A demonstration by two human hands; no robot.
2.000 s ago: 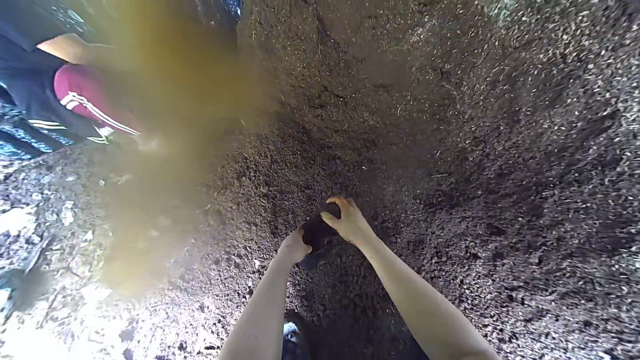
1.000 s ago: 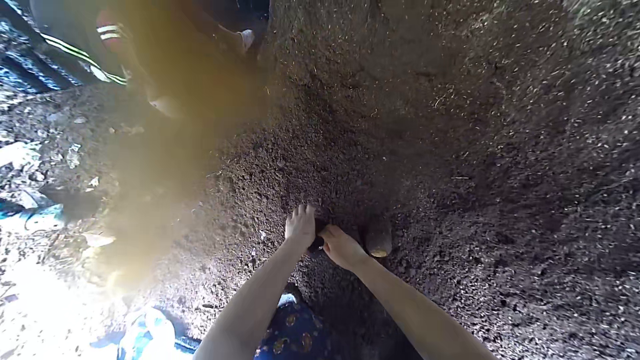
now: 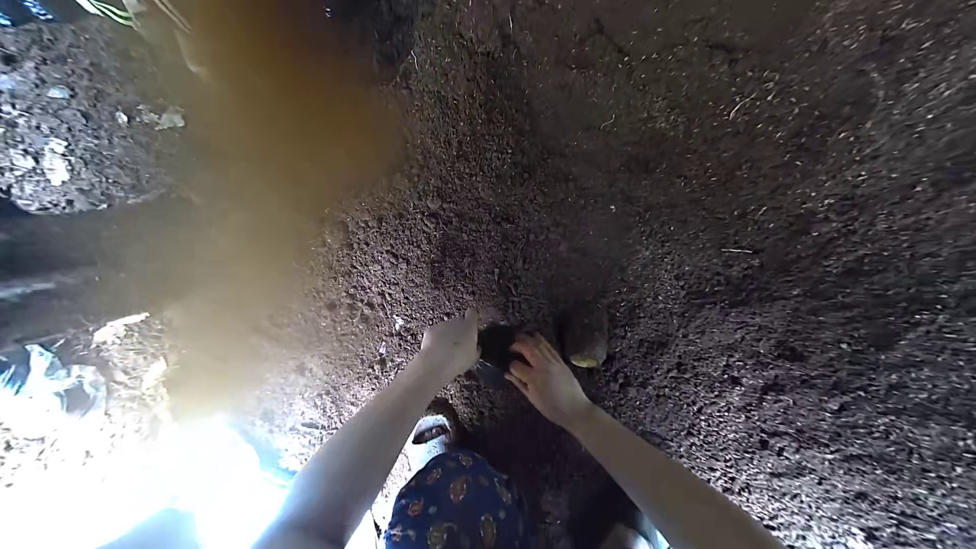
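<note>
A small black object, perhaps a plastic bag or pot [image 3: 497,345], lies between my two hands just above the dark soil [image 3: 473,252]. My left hand [image 3: 451,345] is closed on its left edge, with the thumb pointing up. On its right side rest the bent fingers of my right hand [image 3: 547,379]; whether they grip it is hard to tell. What the black object holds is not visible. Just right of my right hand, a rounded, soil-filled dark bag or clod [image 3: 587,337] with a paler lower end sits on the soil.
Loose soil slopes up ahead and to the right. My patterned blue clothing [image 3: 457,499] and a shoe [image 3: 431,431] show below. Crumpled clear plastic [image 3: 57,385] lies at far left. A brown blur hides part of the left side, and part of another person shows at top left.
The rounded thing beside my right hand shows one second ago but not two seconds ago. My hands, close together one second ago, are now farther apart around the black object. The view has shifted.
</note>
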